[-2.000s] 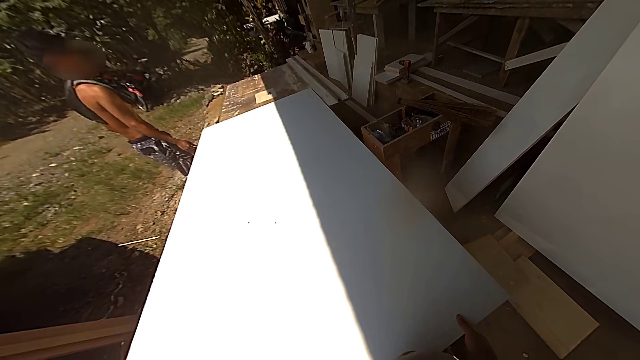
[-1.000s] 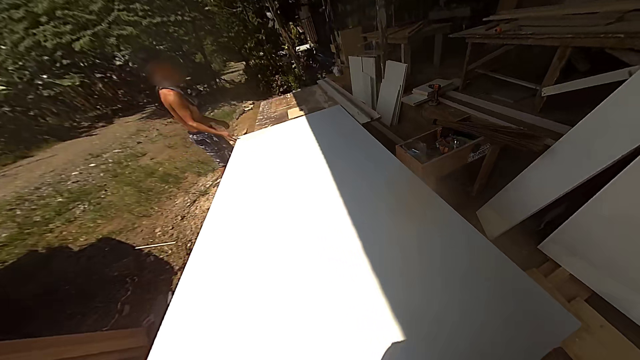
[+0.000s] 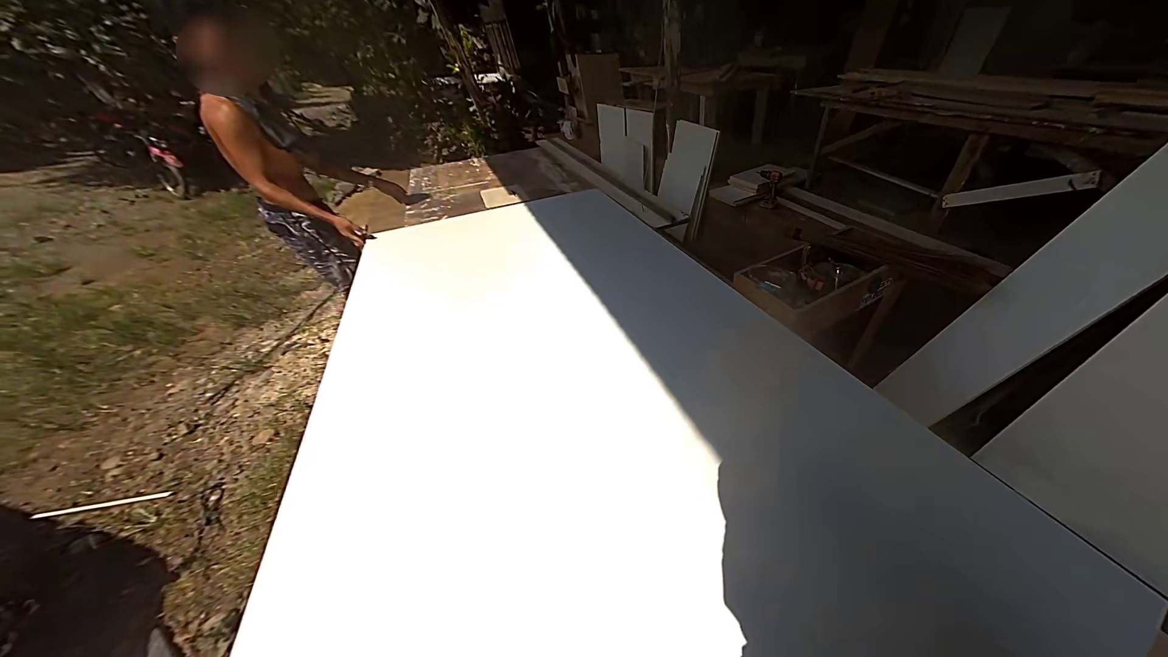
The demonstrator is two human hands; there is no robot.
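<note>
A large flat white panel (image 3: 511, 365) stretches away from me across the middle of the view. Sunlight falls on its left part, and shadow covers its right part. Neither my left hand nor my right hand shows in the frame now. A shadow with an uneven edge lies over the panel's near right part. At the far left corner another person's hand (image 3: 350, 230) is at the panel's edge. Beyond the far edge, a worn wooden tabletop (image 3: 447, 187) carries a small pale wood piece (image 3: 499, 198).
Right of the panel stand a wooden box (image 3: 812, 306) with tools in it and leaning white boards (image 3: 1031, 292). A power drill (image 3: 772, 182) is farther back, near a workbench (image 3: 985, 114). The other person (image 3: 265, 164) stands at the far left on grass and dirt.
A hand seen at the panel's near right edge two seconds ago is out of view now. The other person's arms are spread farther apart at the panel's far end.
</note>
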